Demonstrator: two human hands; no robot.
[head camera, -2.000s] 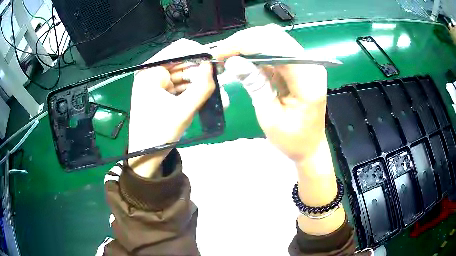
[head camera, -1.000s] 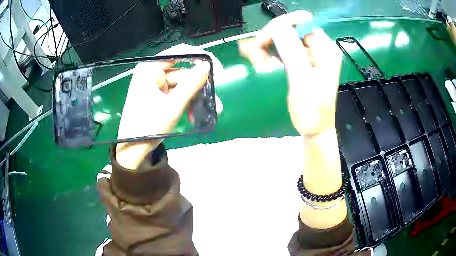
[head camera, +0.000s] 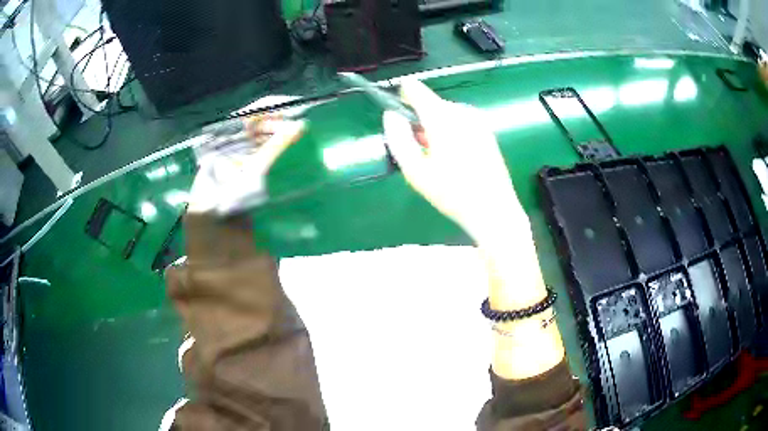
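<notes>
A black phone middle frame (head camera: 232, 179), blurred by motion, is held in the air at the centre left. My left hand (head camera: 274, 139) holds it, partly hidden behind its solid panel end. The frame's other end reaches right, close to my right hand; I cannot tell whether they touch. My right hand (head camera: 434, 139) is to the right and holds a slim pale grey-blue tool (head camera: 370, 87), which points up and left from the fingers.
A white work sheet (head camera: 387, 337) lies before me on the green bench (head camera: 109, 345). A black blister tray (head camera: 589, 223) is at right, with a loose frame (head camera: 596, 150) behind it. More frames (head camera: 99, 217) lie at left. A ribbed black box (head camera: 202, 50) and a mouse (head camera: 480, 35) are beyond.
The held frame has turned and its panel end has moved right, over my left hand. My right hand has come left and down, with the tool's tip now pointing left. The loose frames have shifted in view.
</notes>
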